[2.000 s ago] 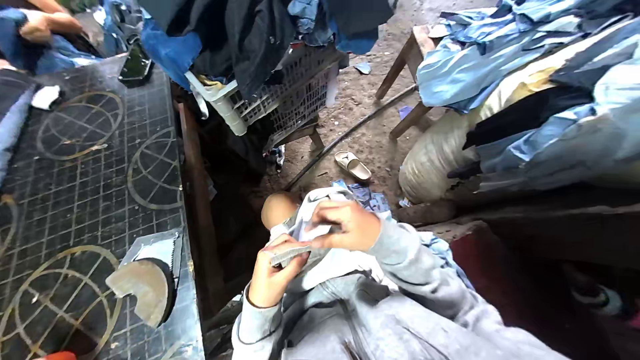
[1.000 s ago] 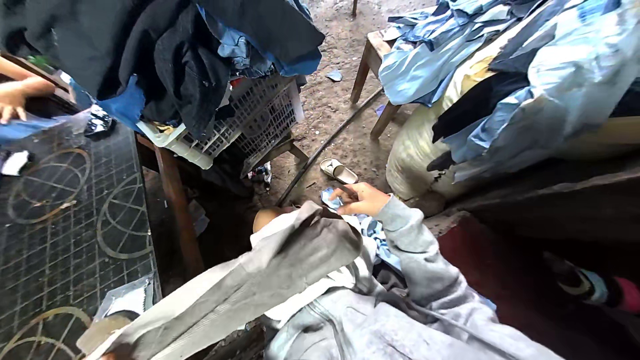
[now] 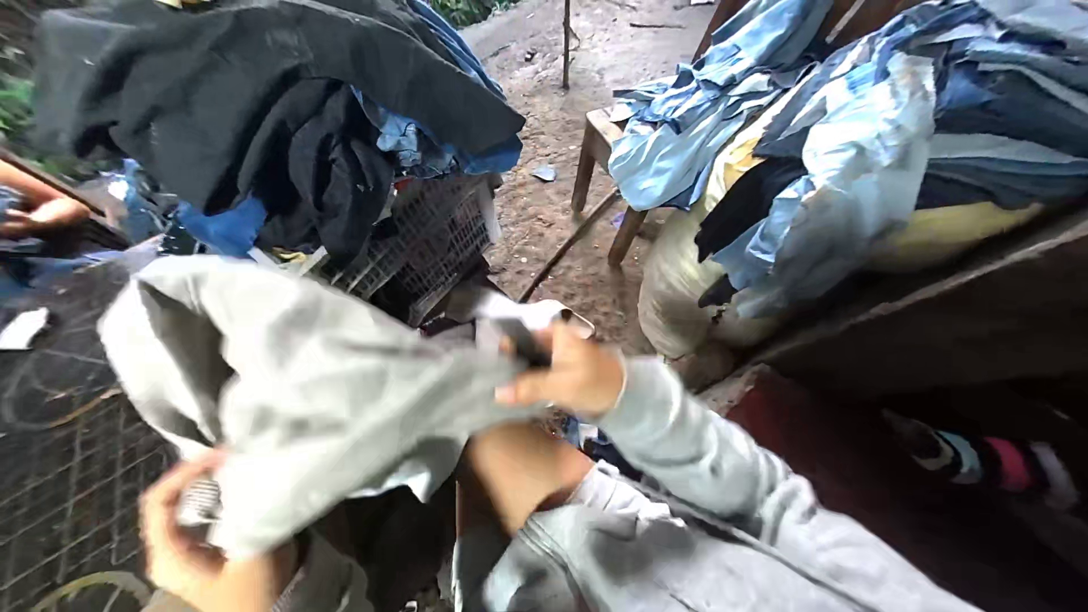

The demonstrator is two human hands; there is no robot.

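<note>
A pale grey cloth (image 3: 314, 382), blurred by motion, stretches between my two hands above my lap. My left hand (image 3: 200, 535) grips its lower left edge, at the near side of the dark table; a small striped bit shows between the fingers. My right hand (image 3: 574, 370) has its fingers closed on the cloth's right end, where a small dark item, too blurred to name, also shows. My bare knee lies below the cloth.
Dark garments (image 3: 323, 127) hang over a plastic crate (image 3: 433, 242) ahead. The black table (image 3: 68, 484) with a grid pattern is at left; another person's hand (image 3: 51, 212) shows beyond it. Blue fabric pieces (image 3: 867, 161) lie over sacks (image 3: 671, 297) at right, beside a wooden stool (image 3: 599, 140).
The cloth, lower and stretched down to the left one second ago, is now lifted and bunched over the table's near edge. My left hand has come into clearer view.
</note>
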